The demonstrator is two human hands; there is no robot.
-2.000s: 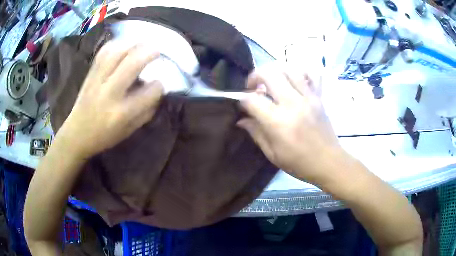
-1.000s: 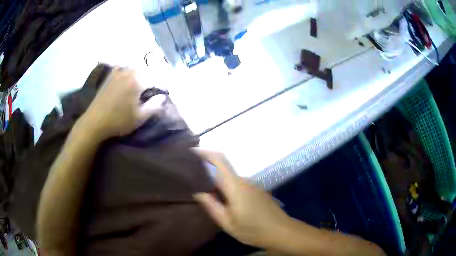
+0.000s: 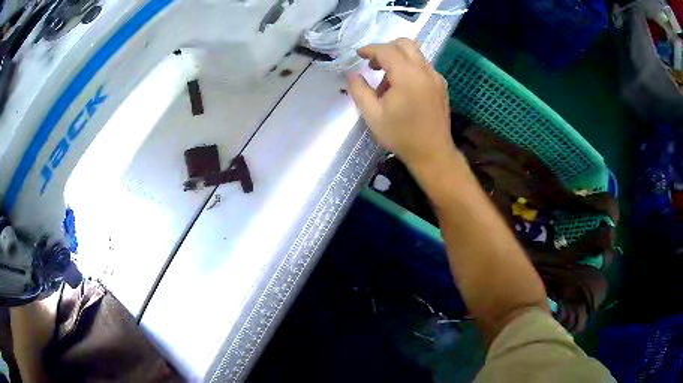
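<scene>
The brown garment [image 3: 105,336] lies at the bottom left, partly on the white table, below the sewing machine's needle area [image 3: 56,265]. Part of my left arm shows beside it at the lower left edge; my left hand is not visible. My right hand [image 3: 404,97] is over the table's front edge at the upper middle, beside a coil of pale clear thread or tubing [image 3: 341,34]. Its thumb and forefinger are apart, and no held thing shows. Dark brown cut pieces [image 3: 202,163] lie on the table, with a narrow one [image 3: 195,97] farther back.
The white machine arm with "JACK" lettering [image 3: 71,138] stands at the left. The ruler-marked table edge [image 3: 299,247] runs diagonally. A green basket [image 3: 517,112] with brown cloth is right of the table, under my right forearm. Blue plastic containers [image 3: 558,22] show at the right.
The view has swung right. My right hand has let go of the brown garment and moved to the coil. The garment is now at the lower left, and my left hand has left the picture.
</scene>
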